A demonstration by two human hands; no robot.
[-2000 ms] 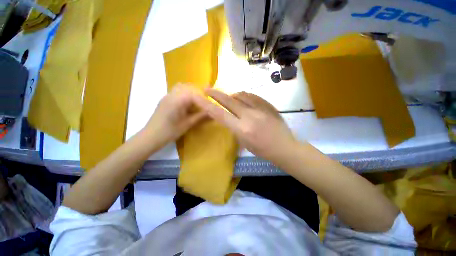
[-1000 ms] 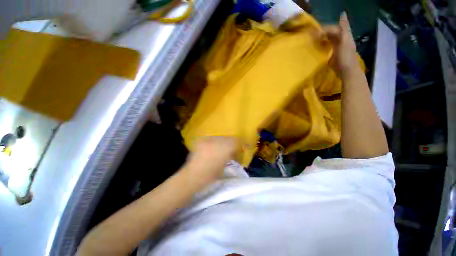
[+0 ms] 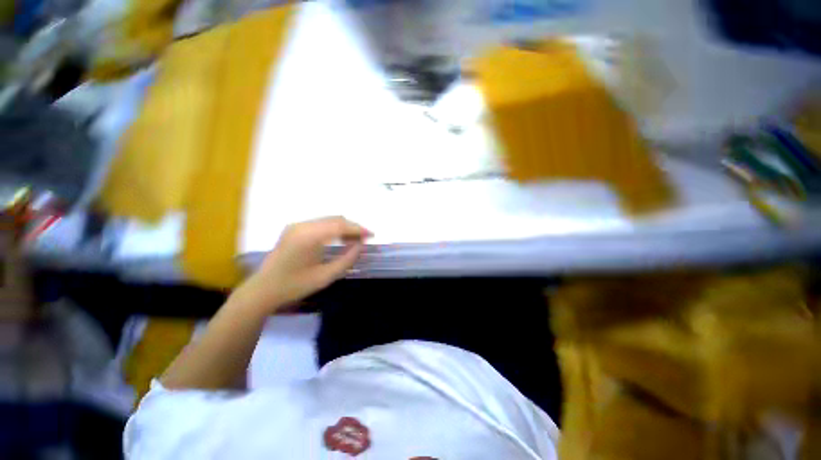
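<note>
The frame is blurred by motion. My left hand [image 3: 311, 258] is over the front edge of the white table, fingers bent and thumb apart, with nothing in it. My right hand is not in view. Long yellow panels [image 3: 221, 144] lie on the table left of the hand and reach over its front edge. A notched yellow panel [image 3: 563, 126] lies right of the needle area, its leg pointing to the lower right. The sewing machine [image 3: 423, 76] shows only as a blur at the top.
A crumpled yellow heap [image 3: 693, 350] is below the table edge at right. Blurred scissors or tools [image 3: 774, 166] lie at the table's right end. A white sheet [image 3: 284, 350] is below the table at left. Part of another person [image 3: 54, 350] shows at the far left.
The view has swung back from the heap to the table. The yellow piece held over the heap a second ago is out of my left hand. My right hand has left the picture.
</note>
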